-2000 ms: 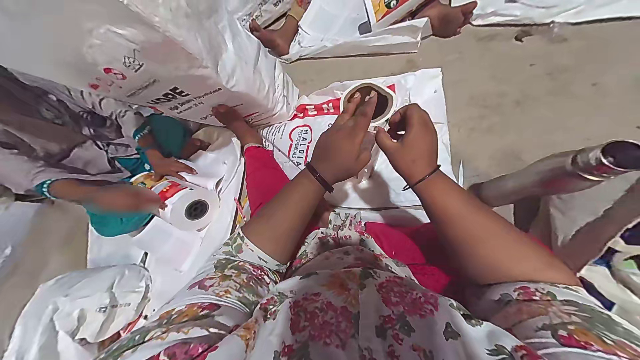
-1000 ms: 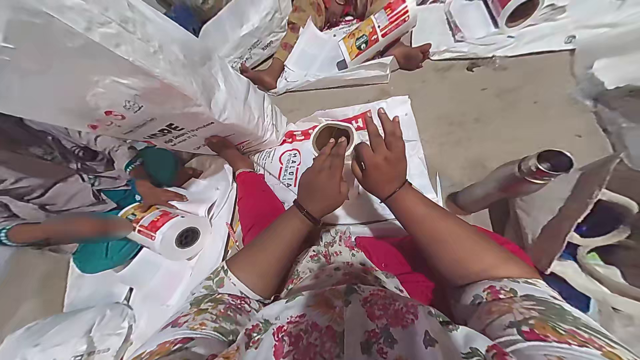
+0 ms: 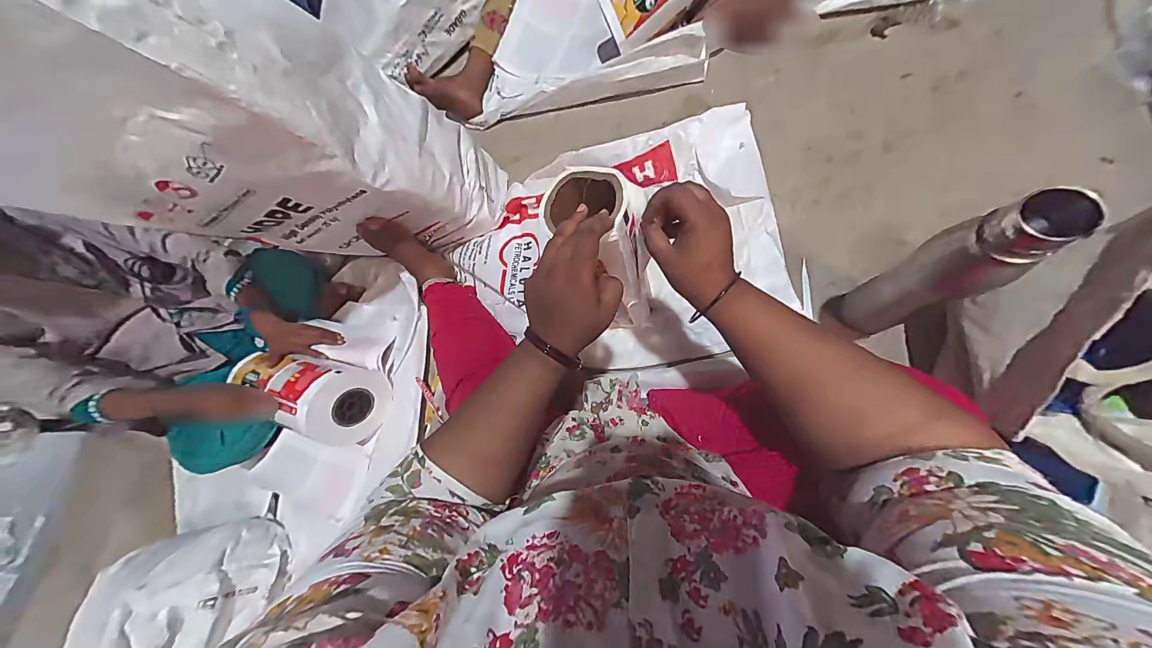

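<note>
A roll of white plastic film [image 3: 634, 292] stands on end on a printed white sack [image 3: 765, 279] between my legs, its wide brown core facing up. My left hand [image 3: 576, 288] lies against the roll's near left side, fingers extended to the core's rim. Beside the roll's upper right edge is my right hand [image 3: 693, 238], its fingers curled with thumb and index finger close together. Whether anything thin is pinched there is too small to tell.
A co-worker's hands rest at a printed film roll [image 3: 333, 400] on the left. A large white sack [image 3: 270, 162] stands at upper left. At right, a metal tube [image 3: 981, 261] leans near a fabric-edged container. Another person's foot [image 3: 459, 85] is at the top.
My right hand, spread with raised fingers at the core a second ago, is now curled at the roll's right side. My left hand stays by the core.
</note>
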